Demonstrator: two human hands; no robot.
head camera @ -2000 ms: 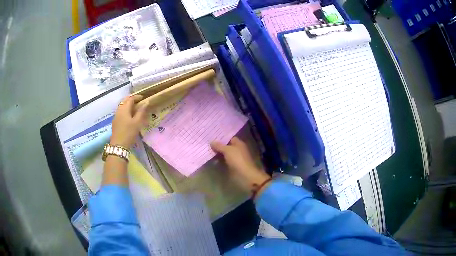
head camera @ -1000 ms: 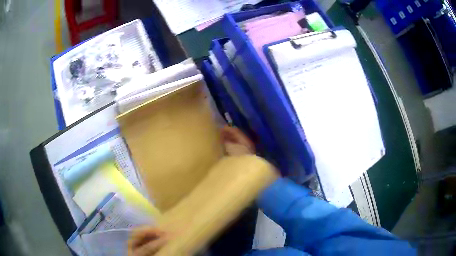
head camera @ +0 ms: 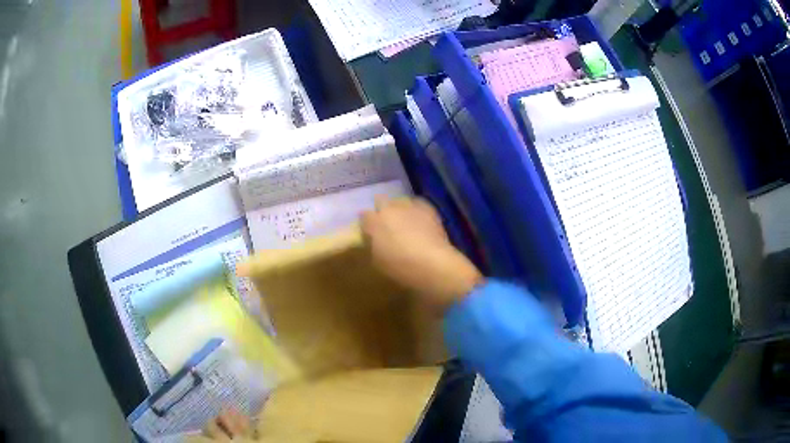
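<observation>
A tan kraft folder (head camera: 338,316) lies open near the centre, its upper part lifted and blurred. My right hand (head camera: 414,247) grips its upper edge. My left hand (head camera: 227,426) is small and partly cut off at the bottom edge, at the folder's lower left corner; its fingers are partly hidden. Under the folder's top edge, an open notebook with handwriting (head camera: 325,195) shows. A pale yellow form pad (head camera: 247,333) lies left of the folder. A small clipboard with a printed sheet (head camera: 208,389) lies at the lower left.
Blue file tray racks (head camera: 511,195) stand right of the notebook. A clipboard with ruled sheets (head camera: 611,203) rests on them beside a pink form (head camera: 528,76). A white tray of bagged pieces (head camera: 216,104) is at upper left. A red stool (head camera: 186,30) stands behind. More sheets (head camera: 398,22) lie at the top.
The pink form in my right hand is out of sight. The folder was closed over the notebook, and its upper edge is now pulled down, uncovering handwritten pages. My left hand moved to the bottom.
</observation>
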